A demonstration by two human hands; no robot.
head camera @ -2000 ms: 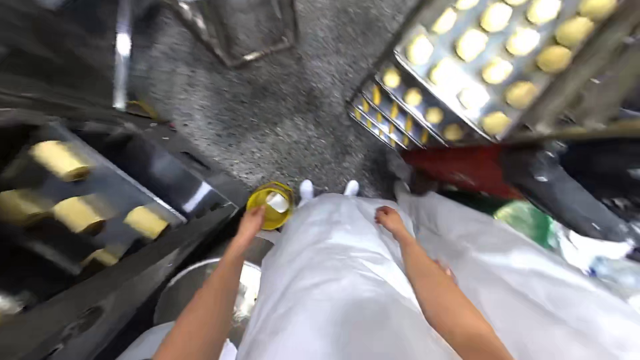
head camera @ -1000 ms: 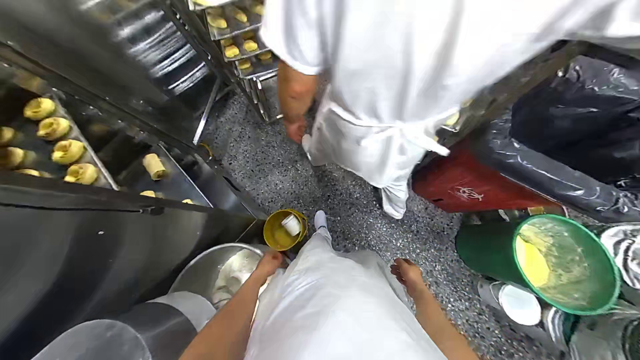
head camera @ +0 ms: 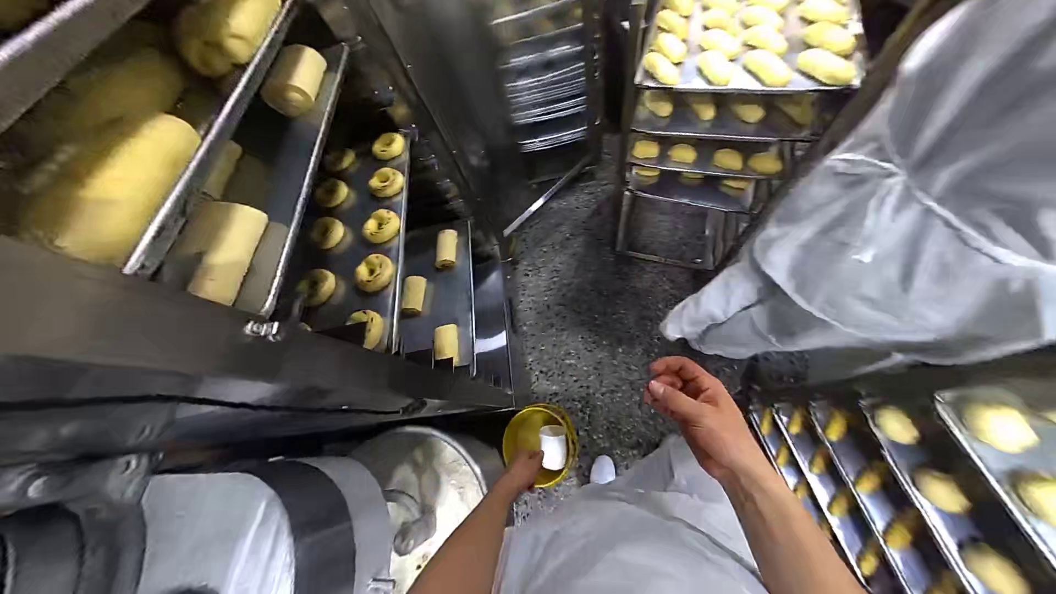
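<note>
My left hand grips the near rim of a yellow plastic bucket, which hangs low beside a steel mixer bowl. A white cup-like container rests inside the bucket, close to my fingertips. My right hand is raised over the speckled floor with fingers loosely curled, holding nothing. To its right stand trays of pale dough pieces. Left of the bucket, a steel cabinet holds trays with rolled dough cylinders and ring-shaped dough pieces.
A tray rack with shaped dough stands ahead. A person in white clothing is close on the right. The mixer bowl sits at lower left, and the cabinet's steel edge runs along the left.
My right hand has come up and forward from beside my apron. The view has swung a lot, with the tray cabinet now large at left. My left hand stays at the bucket.
</note>
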